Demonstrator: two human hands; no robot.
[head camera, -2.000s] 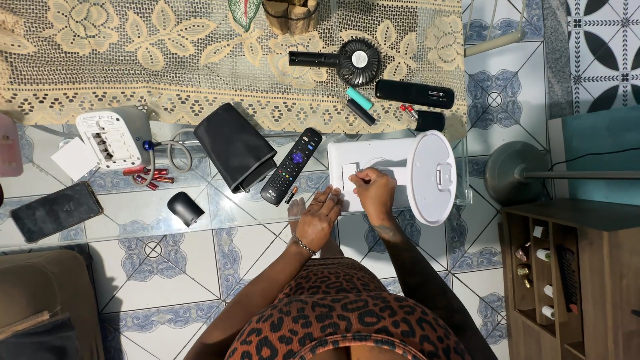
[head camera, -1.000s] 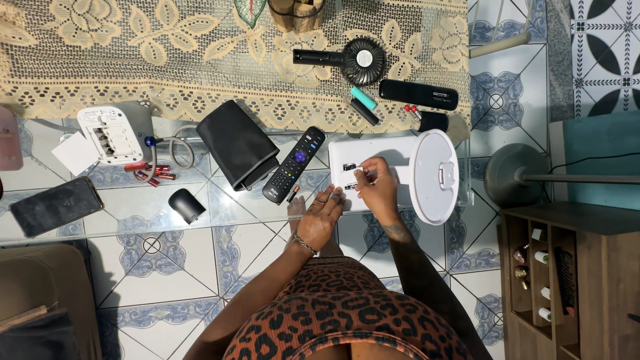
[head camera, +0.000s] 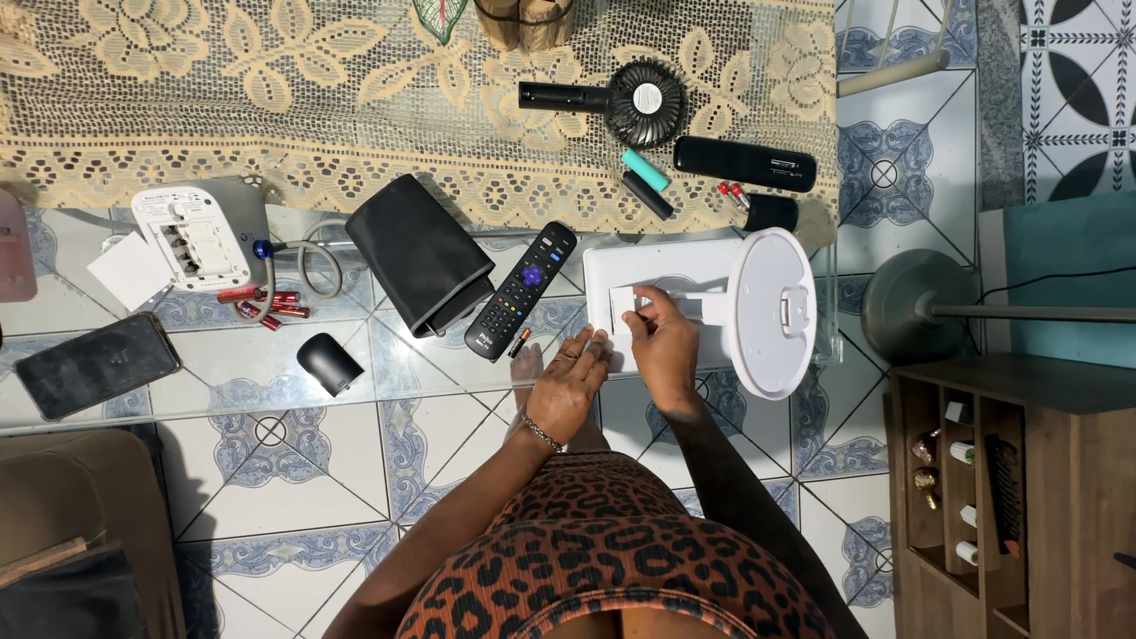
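A white device with a rectangular body (head camera: 661, 257) and a round base (head camera: 770, 315) lies face down at the glass table's edge. My right hand (head camera: 661, 342) pinches a small white cover (head camera: 624, 302) at the compartment in its back; a narrow dark gap shows beside the cover. The fingers of my left hand (head camera: 572, 377) rest on the device's lower left corner, gripping nothing that shows. Left of the device lie a black remote control (head camera: 522, 288) and a small battery (head camera: 520, 343). What the compartment holds is mostly hidden.
Around them lie a black pouch (head camera: 417, 253), a black cover (head camera: 329, 364), a phone (head camera: 98, 366), red batteries (head camera: 288, 311), a white monitor with its battery bay exposed (head camera: 200, 235), a handheld fan (head camera: 646, 102), a teal cylindrical cell (head camera: 645, 169) and a black case (head camera: 745, 163).
One second ago dark parts showed in the device's back under my right hand; now the white cover lies over most of that spot. My left hand has stayed at the device's corner.
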